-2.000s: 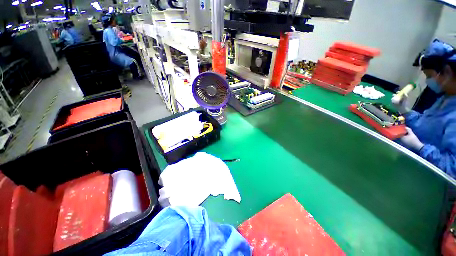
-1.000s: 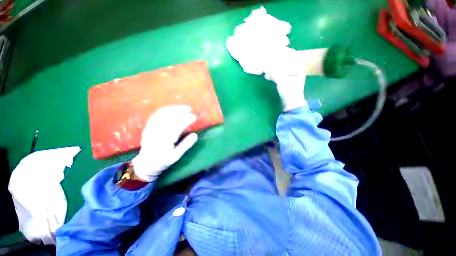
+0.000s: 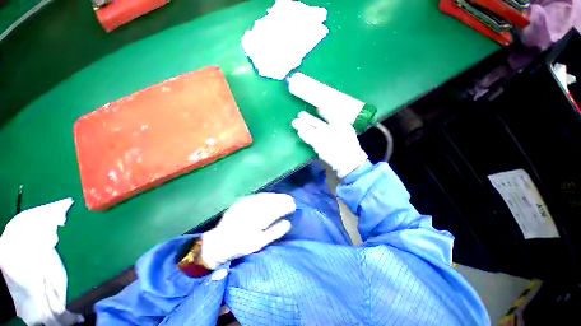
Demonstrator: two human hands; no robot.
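The dispensing syringe [image 3: 328, 99] lies on the green bench, its tip at the crumpled white cloth [image 3: 285, 37] and its green cap toward the bench's front edge. My right hand [image 3: 331, 141], in a white glove, is beside the syringe's rear part with fingers extended; it does not grip it. My left hand [image 3: 248, 230], also gloved, is in front of the bench edge, near my body, and holds nothing visible. The red support pad [image 3: 162, 137] lies flat on the bench with no board on it.
A second white cloth [image 3: 35, 261] lies at the left, with a thin dark stick [image 3: 20, 198] above it. Red pads with boards [image 3: 487, 18] are at the upper right. Another red pad [image 3: 130, 11] is at the upper left. A black bin [image 3: 471, 159] stands at the right. The air hose [image 3: 387, 141] hangs over the edge.
My right hand has let go of the syringe, which now lies on the bench, and has moved down and left. My left hand has moved off the red pad toward my body.
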